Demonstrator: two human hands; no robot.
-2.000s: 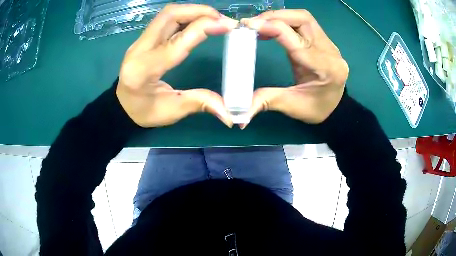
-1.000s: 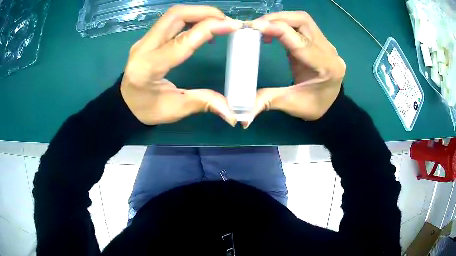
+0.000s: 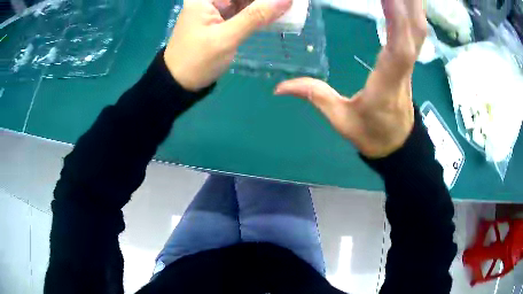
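The white unit (image 3: 294,17) is at the top centre, cut off by the frame's top edge. My left hand (image 3: 215,43) grips it with the thumb along its near side; the other fingers are partly hidden or cut off. My right hand (image 3: 373,92) is open to the right, thumb spread toward the centre, fingers pointing up and cut off by the top edge. It holds nothing visible. The clear ribbed tray (image 3: 275,57) lies under and behind my left hand.
A compartment blister tray (image 3: 74,43) lies at left. A small parts box (image 3: 444,143) is partly hidden by my right sleeve. A bag of white parts (image 3: 487,92) is at right, with another bag (image 3: 450,17) behind. A red stool (image 3: 496,250) stands below the bench at lower right.
My right hand has let go of the unit and opened. My left hand has carried the unit up to the top edge, over the tray. The view has shifted and tilted.
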